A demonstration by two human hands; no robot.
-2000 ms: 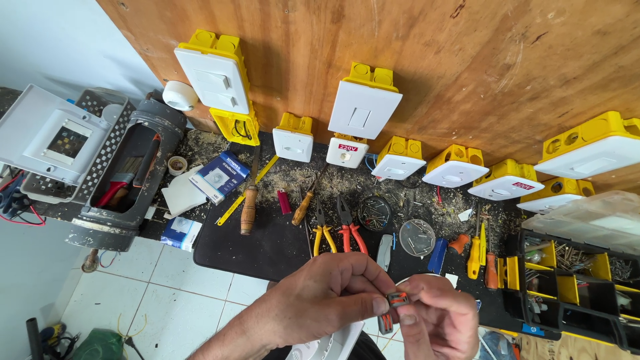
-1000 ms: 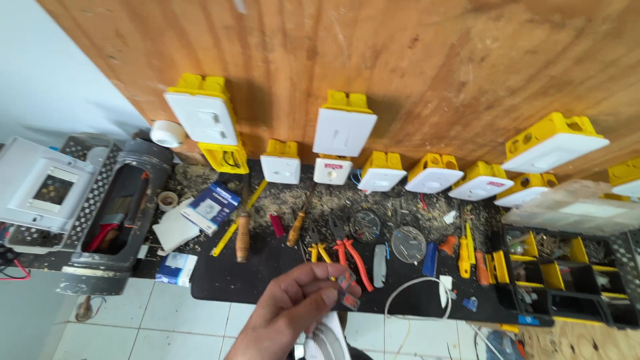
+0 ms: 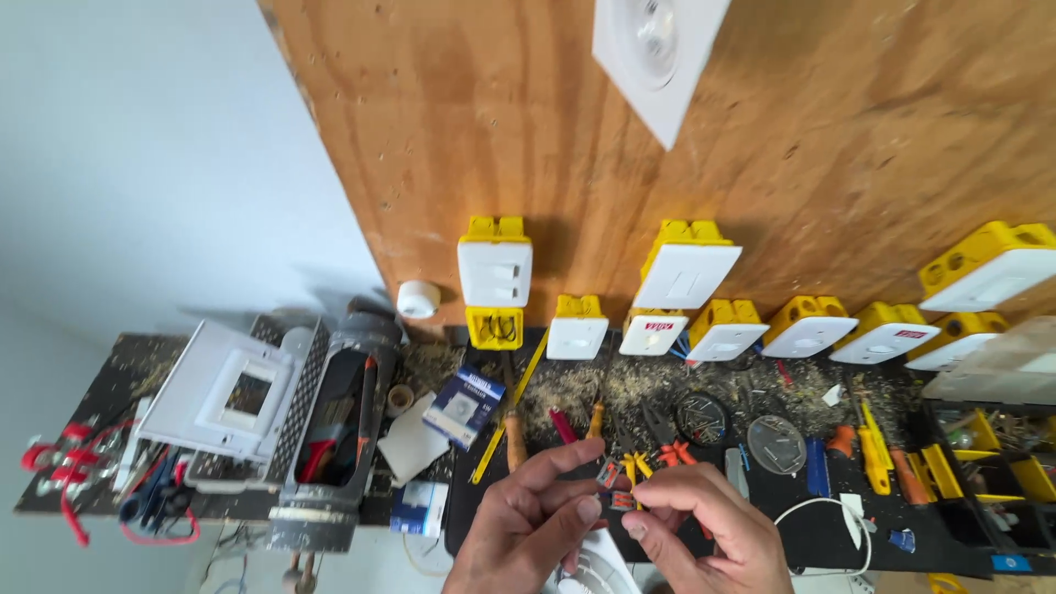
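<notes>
My left hand (image 3: 544, 516) is at the bottom centre, thumb and fingers around a small clear-and-orange lever wire connector (image 3: 609, 473). Close on its right, my right hand (image 3: 709, 528) has thumb and forefinger at a second such connector (image 3: 622, 501), with the fingertips at its right edge. Whether that hand grips it is not plain. Below and between the hands shows part of a white round-in-square fitting (image 3: 596, 569), mostly hidden. Behind the hands lie yellow-handled pliers (image 3: 634, 466) and orange-handled pliers (image 3: 672, 452).
Yellow electrical boxes with white plates, such as a two-switch plate (image 3: 495, 272), line the wooden panel (image 3: 528, 124). A square light fitting (image 3: 660, 58) juts out above. Screwdrivers, a blue-and-white box (image 3: 464, 408), a grey pipe tool holder (image 3: 318, 528) and a black organizer (image 3: 982, 528) stand on the bench.
The right hand, out of sight one second ago, is back beside the left at the connectors. The view has swung, and more of the wall and the light fitting above shows.
</notes>
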